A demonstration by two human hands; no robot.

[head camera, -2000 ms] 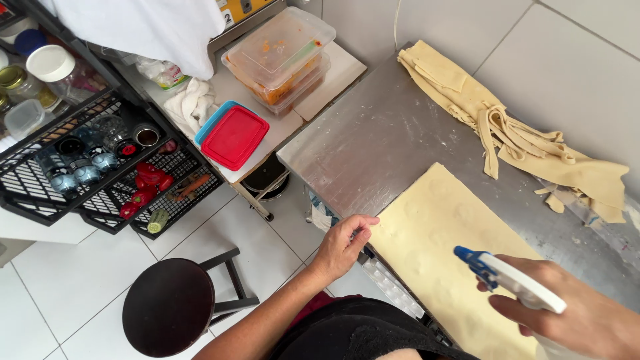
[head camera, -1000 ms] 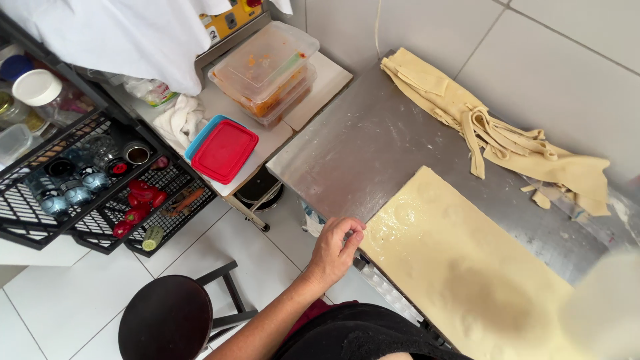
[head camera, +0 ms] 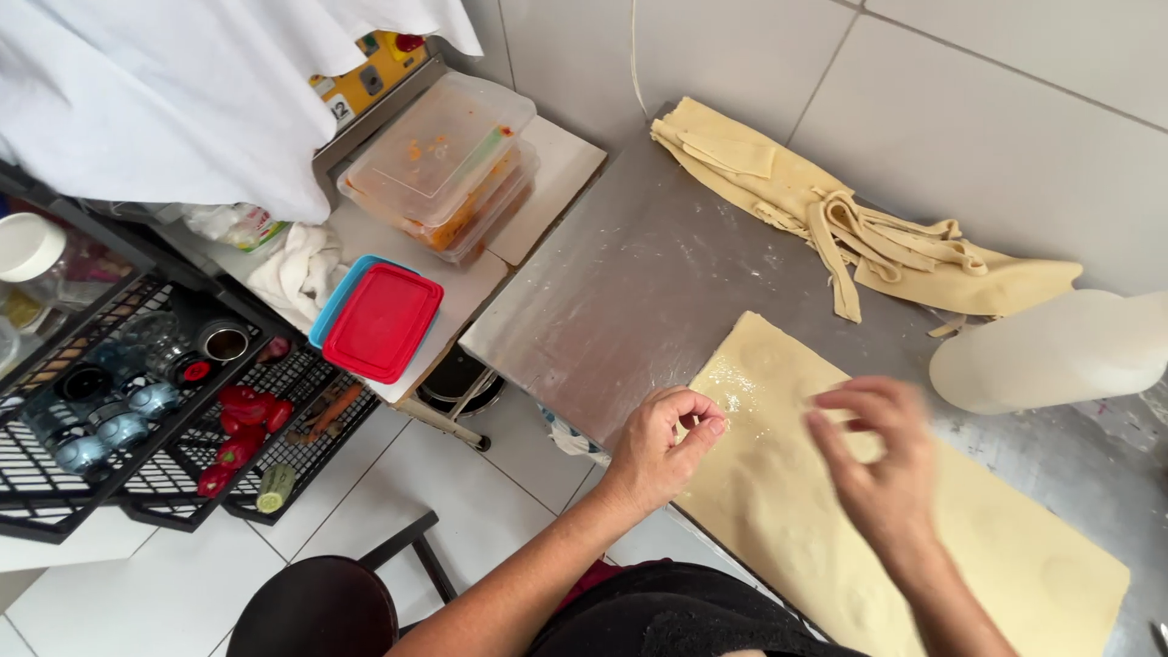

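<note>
A sheet of pale dough [head camera: 995,538] lies along the front of the steel table, with wet drops near its left corner. My left hand [head camera: 662,443] is at the sheet's left edge, thumb and index finger nearly touching; whether it pinches any dough cannot be told. Over the sheet, my right hand [head camera: 867,456] is raised and blurred, its fingers apart and holding nothing. A white plastic spray bottle [head camera: 1049,356] stands or lies at the right beyond the sheet; its top is out of view. Folded dough with loose strips [head camera: 858,228] rests by the wall.
Left of the steel table [head camera: 593,301], a side table holds plastic containers of orange food [head camera: 447,164], a red-lidded box [head camera: 383,321] and a white cloth [head camera: 301,274]. Black crates [head camera: 137,474] with bottles and vegetables stand further left. A dark stool [head camera: 315,611] is on the floor.
My right hand held the spray bottle over the dough two seconds ago; it has let go, and the bottle is now beyond the sheet. Wet drops have appeared at the sheet's left corner.
</note>
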